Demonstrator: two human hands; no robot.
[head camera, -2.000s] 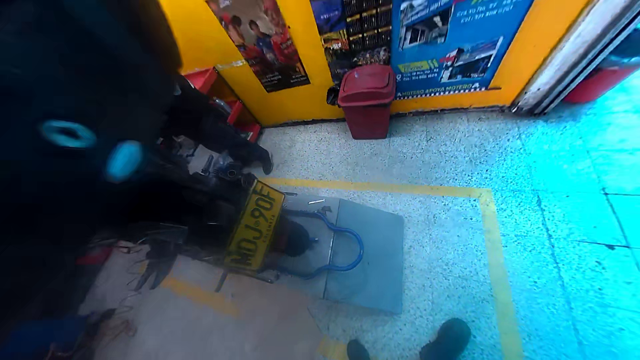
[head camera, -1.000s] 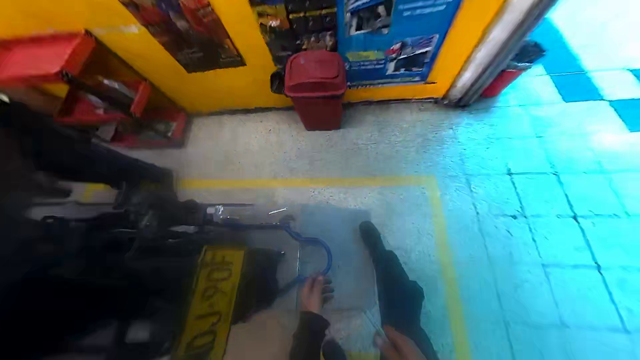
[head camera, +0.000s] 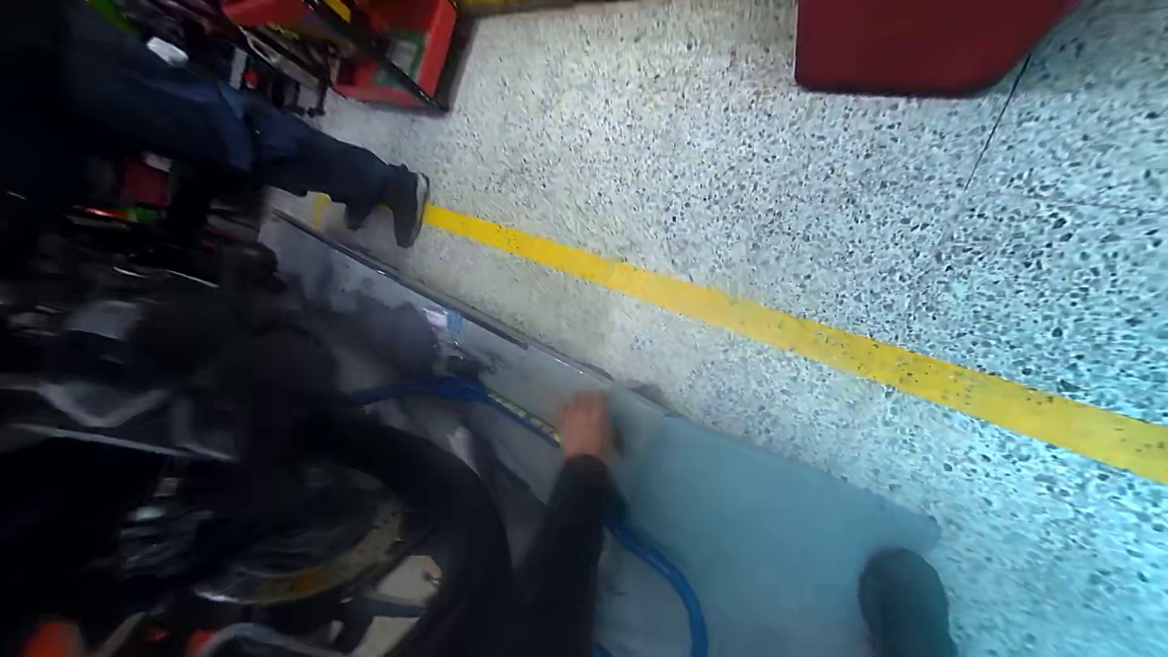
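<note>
My left hand, in a dark sleeve, reaches from the bottom middle of the head view and closes around a blue tubular stand. Its fingers are blurred. The curved end of the stand lies low over a grey metal platform, and its other part runs left toward the motorcycle. To the left of my forearm is a black motorcycle tire with its wheel, near the lower edge. My right hand is outside the view.
A person's shoe and dark trousers are at the upper left, beside a red tool rack. A red bin stands at the top right. A yellow floor line runs past the platform. A dark shoe is at the lower right.
The view has moved much closer to the wheel and platform. My right hand, seen a second ago at the bottom, has left the view. My left hand remains at the blue stand.
</note>
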